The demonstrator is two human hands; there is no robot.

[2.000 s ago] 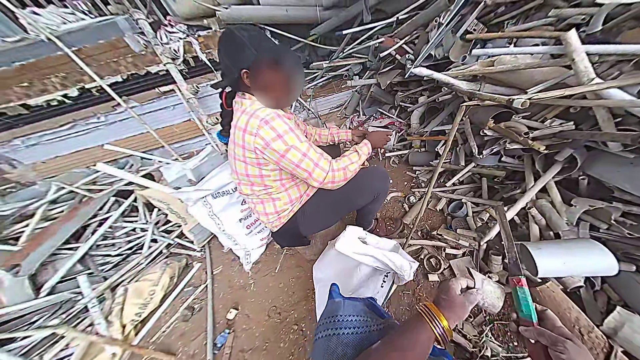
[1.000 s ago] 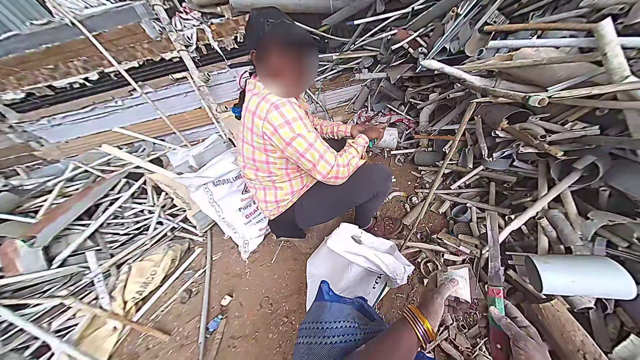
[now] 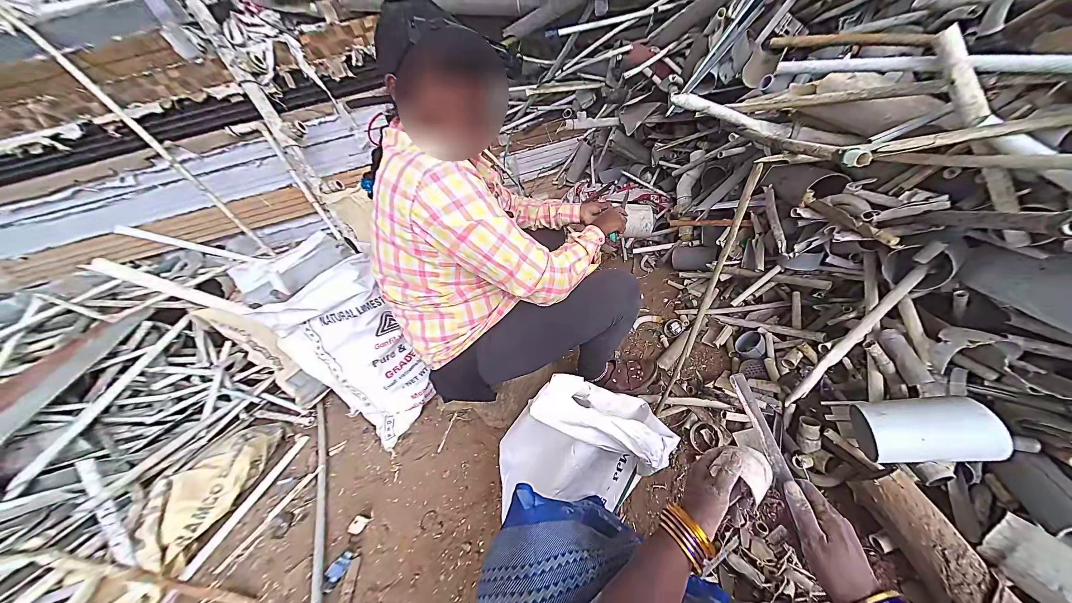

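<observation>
My left hand (image 3: 712, 494), with gold bangles at the wrist, grips a short whitish piece of pipe (image 3: 748, 471) at the lower right of the head view. Just right of it, my right hand (image 3: 825, 528) is closed on a long flat metal blade tool (image 3: 764, 431), whose tip points up and left. The blade lies close beside the pipe piece; whether they touch I cannot tell. The tool's handle is hidden by my fingers. A white woven sack (image 3: 561, 444) with its top folded over stands left of my left hand.
A person (image 3: 469, 243) in a checked shirt squats ahead, holding a white pipe piece (image 3: 639, 220). Scrap pipes (image 3: 846, 335) are heaped on the right, thin strips (image 3: 167, 394) on the left. A printed white sack (image 3: 352, 335) lies behind the person. A long stick (image 3: 712, 285) leans across the heap.
The blade, upright beside the pipe piece a second ago, now tilts to the left. Its green and red handle, seen earlier, is now covered by my right hand. My left hand has turned with the pipe piece.
</observation>
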